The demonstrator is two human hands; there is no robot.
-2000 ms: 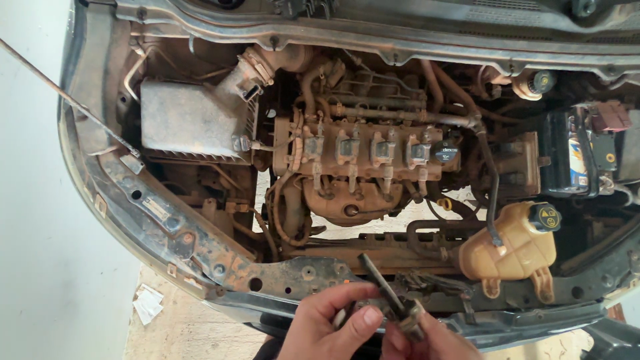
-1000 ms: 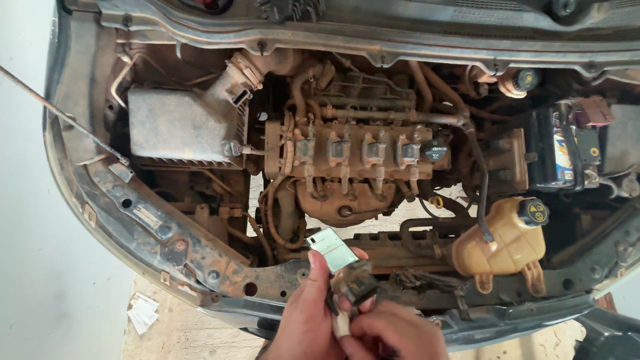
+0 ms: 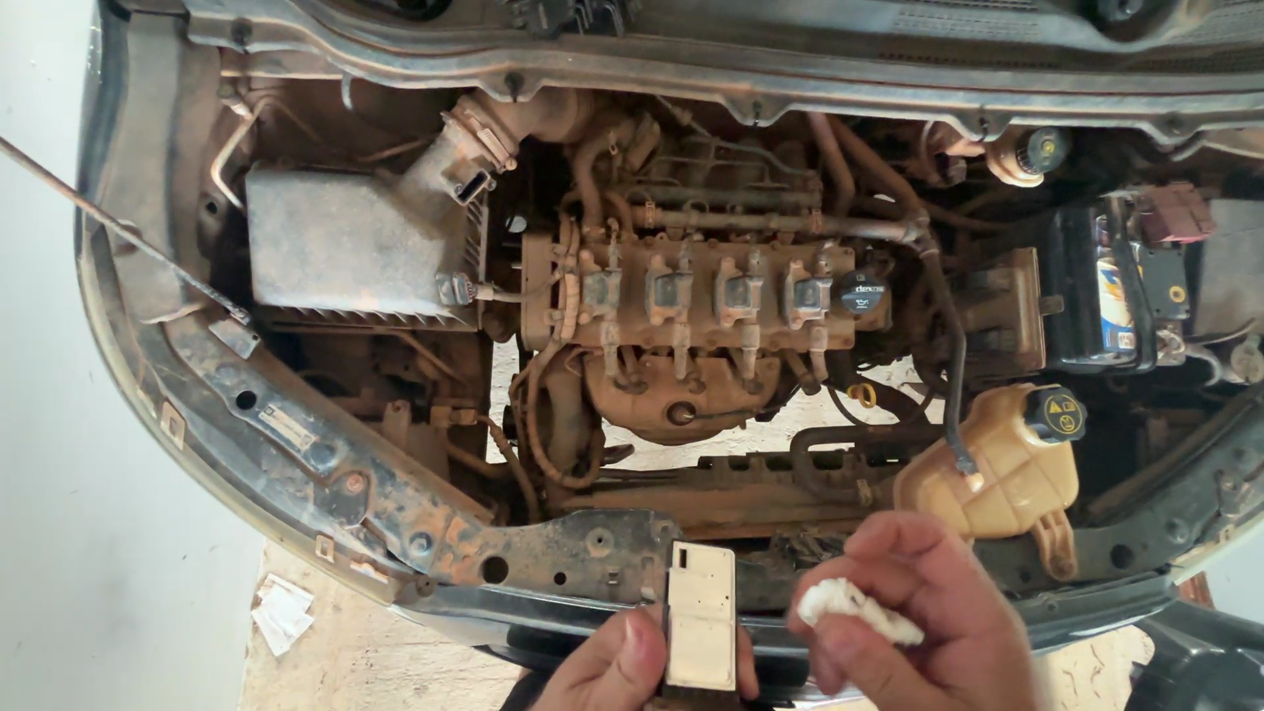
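My left hand grips a small rectangular part with a pale, flat face, held upright over the front edge of the engine bay. What the part is, I cannot tell. To its right, my right hand pinches a crumpled piece of white cloth or paper between thumb and fingers, apart from the pale part. Beyond both hands lies the dusty engine with its row of ignition coils and a black oil filler cap.
An air filter housing sits at the left, near the thin hood prop rod. At the right are the battery and a yellowed coolant reservoir with a black cap. White papers lie on the floor at lower left.
My right hand has moved right, away from the held part, with the white wad now plainly between its fingers. The part in my left hand has turned upright, its pale face towards me.
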